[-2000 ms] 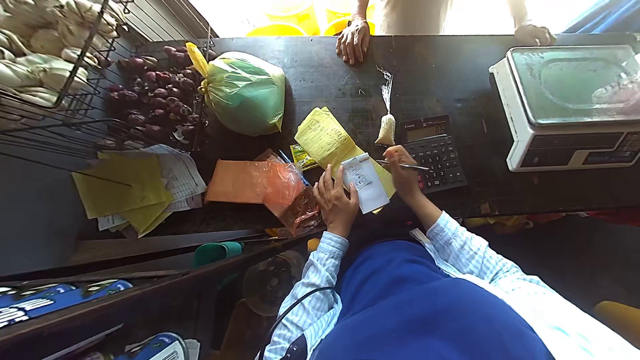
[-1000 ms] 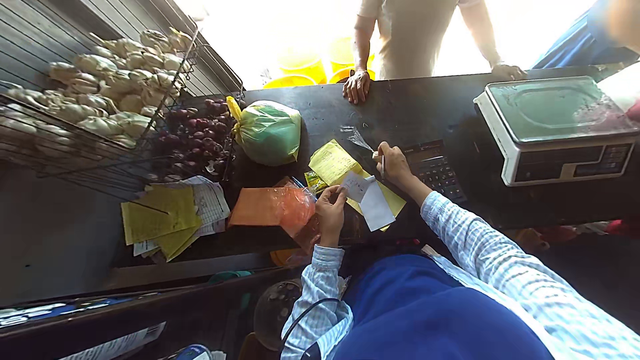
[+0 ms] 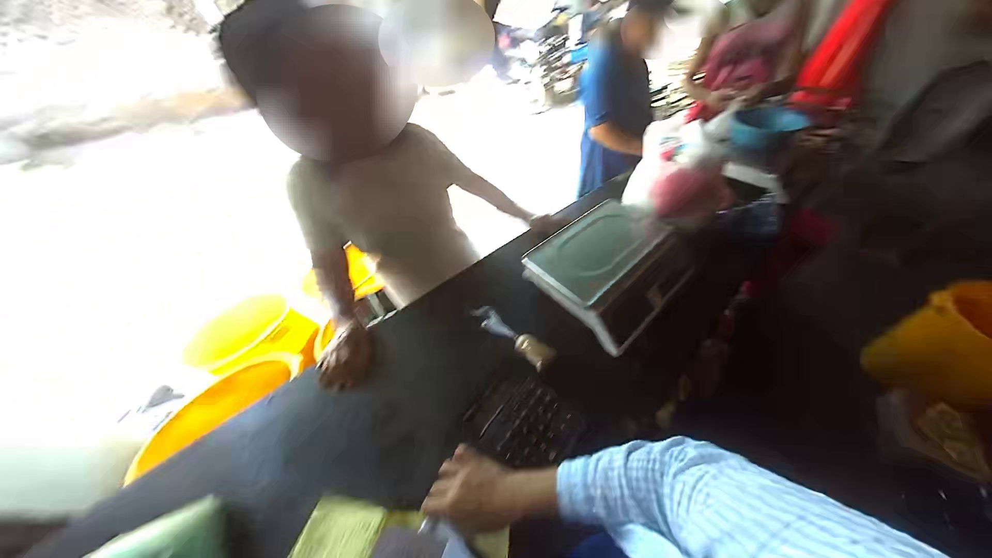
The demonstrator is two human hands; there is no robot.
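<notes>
My right hand (image 3: 469, 492) rests low on the dark counter, its fingers curled over white paper (image 3: 446, 539). A thin dark line shows beside its knuckles; blur hides whether it is a pen in the hand. Yellow paper sheets (image 3: 337, 527) lie to its left at the bottom edge. Just beyond the hand is a black calculator (image 3: 531, 422). Farther up, a small tied plastic bag with pale contents (image 3: 535, 350) lies on the counter. My left hand is out of view.
A weighing scale (image 3: 597, 252) stands on the counter (image 3: 372, 434), with a pink-and-white bag (image 3: 686, 190) behind it. A person opposite rests a hand (image 3: 345, 356) on the edge, near yellow tubs (image 3: 240, 333). A green bag (image 3: 170, 535) is bottom left; a yellow bucket (image 3: 934, 349), right.
The view has swung up and to the right. My left hand, seen on the papers before, has left the view. The small tied bag now lies clear of my right hand.
</notes>
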